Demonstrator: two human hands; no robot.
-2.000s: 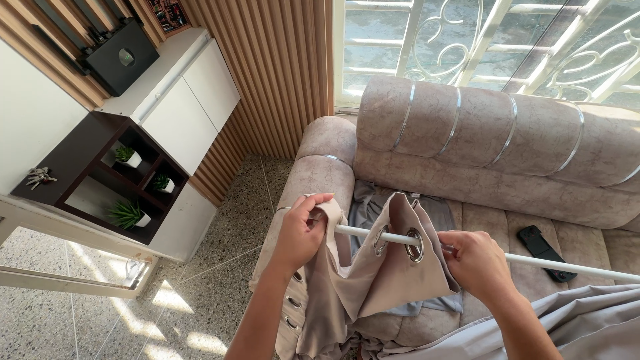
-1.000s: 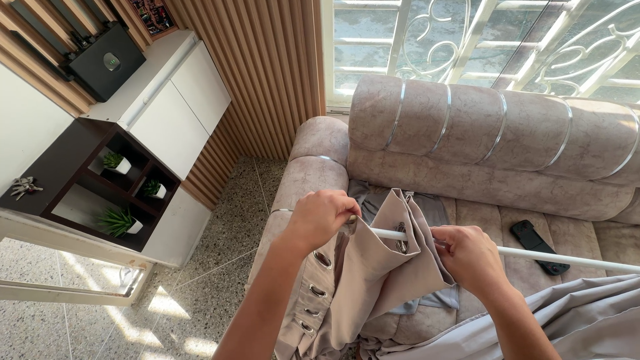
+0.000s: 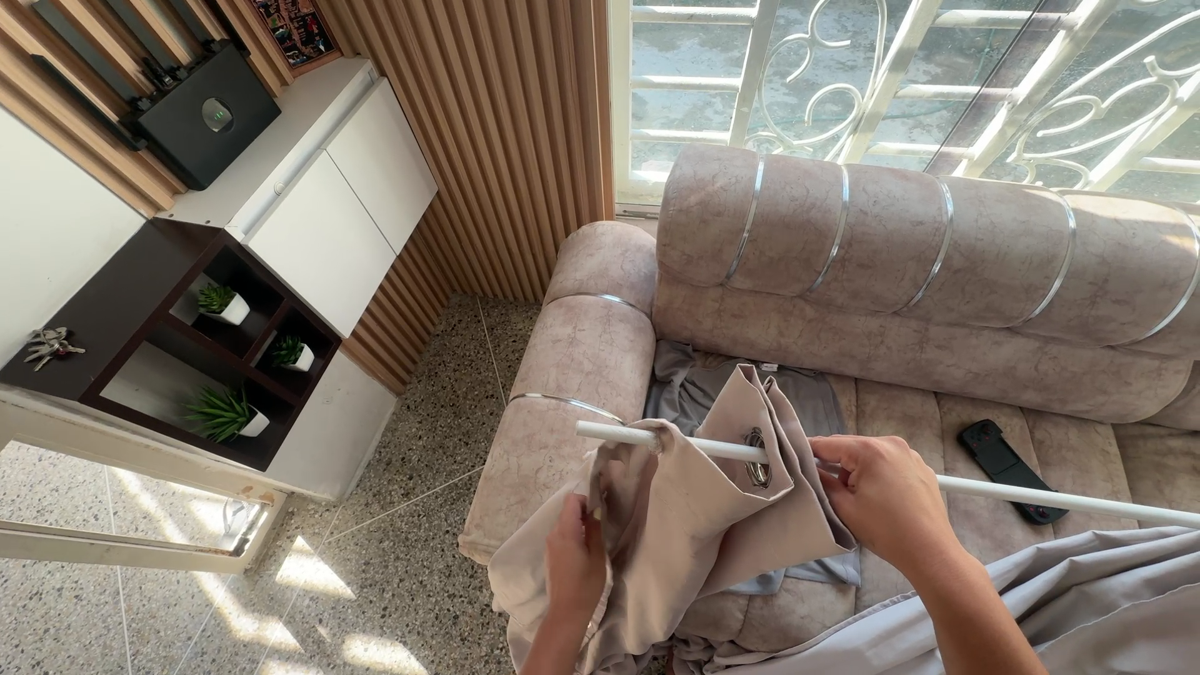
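Observation:
A white curtain rod (image 3: 1059, 500) runs from the right edge through the metal grommets (image 3: 756, 457) of a beige curtain (image 3: 689, 525), and its free end sticks out on the left. My right hand (image 3: 886, 487) grips the rod together with the gathered folds of the curtain's top. Below the rod's end, my left hand (image 3: 577, 558) holds the curtain's edge between thumb and fingers. The curtain's lower part hangs over the sofa's front left. More greyish fabric (image 3: 1078, 600) lies at the lower right.
A beige sofa (image 3: 750, 352) stands below a barred window (image 3: 844, 84). On its seat lie a grey cloth (image 3: 811, 394) and a black phone game controller (image 3: 1011, 471). At left are a white cabinet (image 3: 328, 206), a dark shelf (image 3: 141, 328) with small potted plants, keys (image 3: 54, 347) and a black router (image 3: 208, 114).
My left hand has moved down from the rod's end to the curtain's edge below. The rod's end now pokes out past the fabric. My right hand stays on the rod and folds.

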